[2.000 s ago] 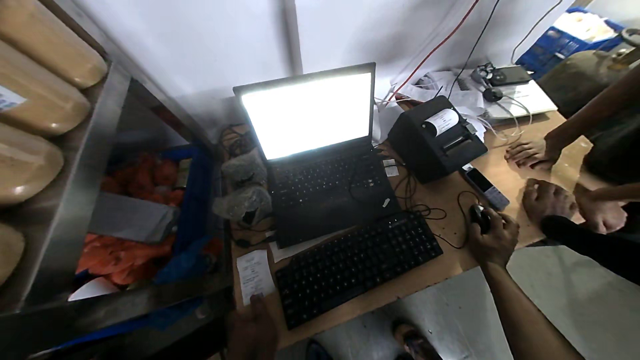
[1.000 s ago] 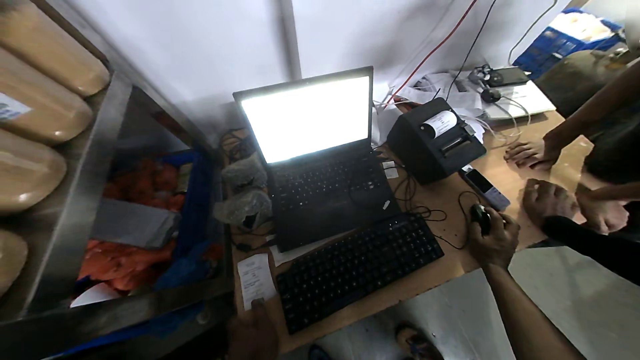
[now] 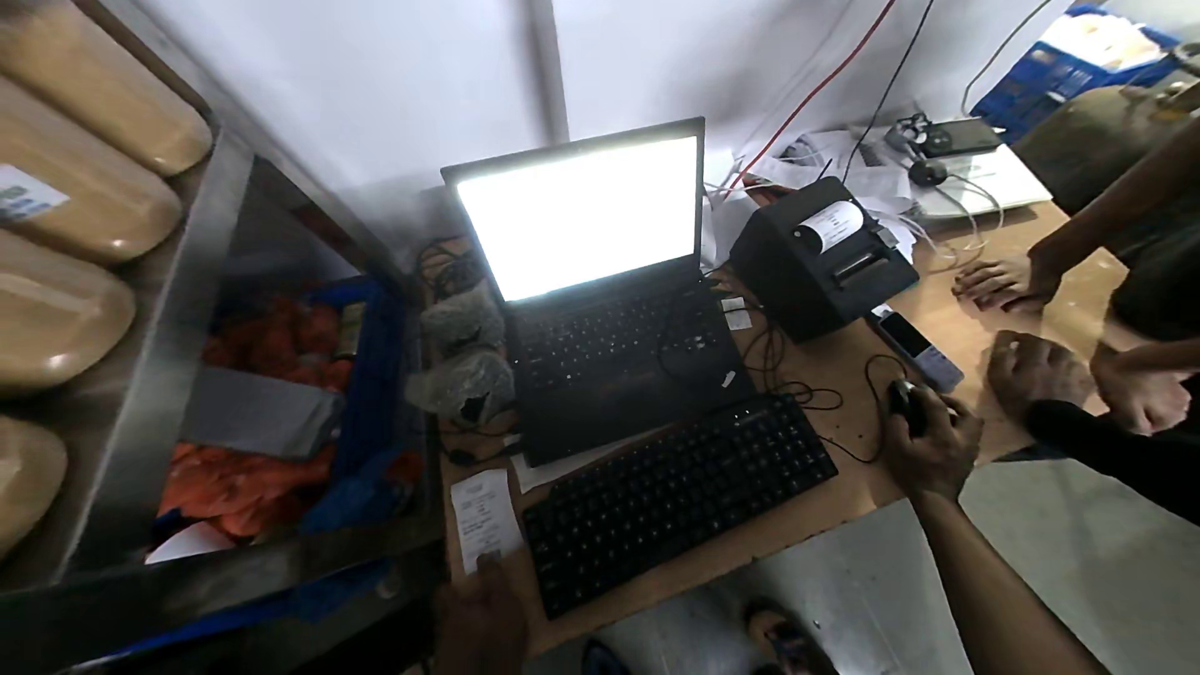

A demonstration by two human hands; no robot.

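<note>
My right hand (image 3: 936, 442) is closed over a black computer mouse (image 3: 906, 409) near the front edge of the wooden desk (image 3: 844, 506). At the lower left, my left hand (image 3: 483, 614) rests in shadow with a fingertip on the bottom end of a printed paper slip (image 3: 486, 516); whether it grips the slip is unclear. Between the hands lies a black keyboard (image 3: 675, 502). Behind it stands an opened black laptop (image 3: 623, 347), its screen glaring white. A black label or receipt printer (image 3: 825, 258) is right of the laptop, and a handheld device (image 3: 915, 349) lies between printer and mouse.
Other people's hands (image 3: 1041, 370) rest on the desk's right end. Plastic-wrapped items (image 3: 469, 361) lie left of the laptop. A metal rack (image 3: 155, 375) with large tan containers (image 3: 75, 178) and a blue crate (image 3: 370, 375) flanks the desk. Cables and papers (image 3: 844, 169) lie behind the printer.
</note>
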